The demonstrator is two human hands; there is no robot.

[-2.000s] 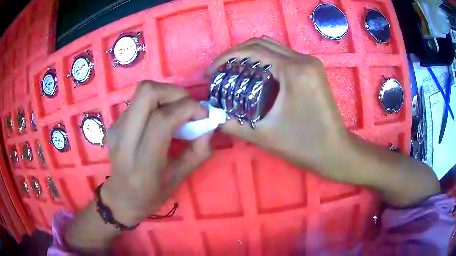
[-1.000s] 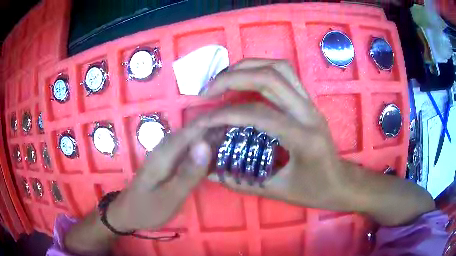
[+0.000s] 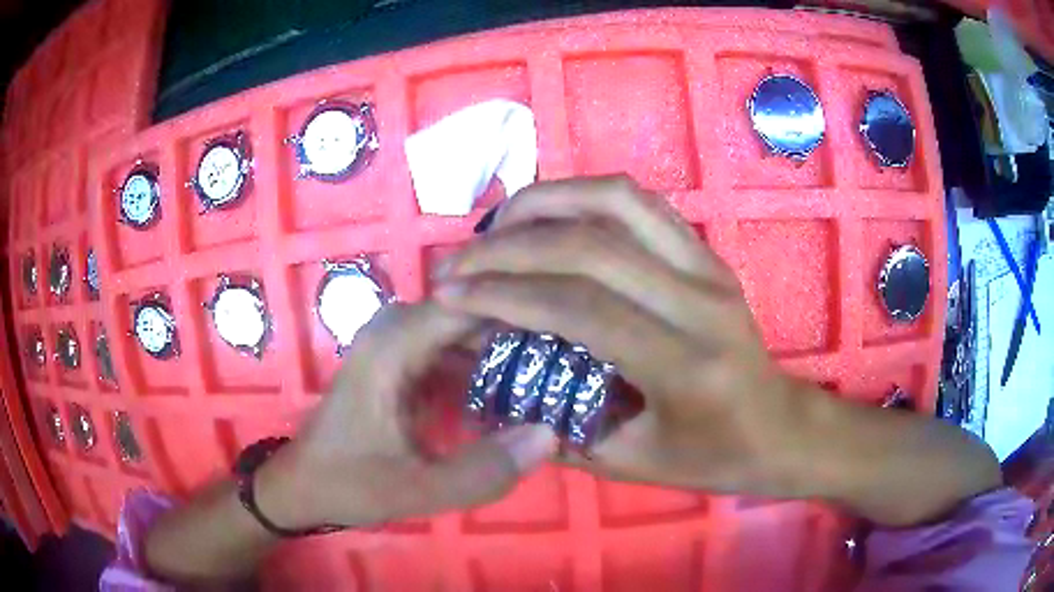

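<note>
A stack of several silver watch heads is held on edge between my hands, their polished case sides facing up at me. My right hand curls around the stack from the right, fingers over its top. My left hand touches the stack from the left, with its thumb at the lower side and fingertips partly hidden behind my right hand's fingers. A white cloth lies in a pocket of the red-pink foam tray, just beyond my hands.
Watch heads with pale faces lie in pockets at the left. Dark mirror-like ones lie at the upper right. A black bin, papers and blue pens are at the far right.
The white cloth, in my left hand at first, now lies in a tray pocket. My left hand has closed in on the stack, which has moved lower in view and turned slightly.
</note>
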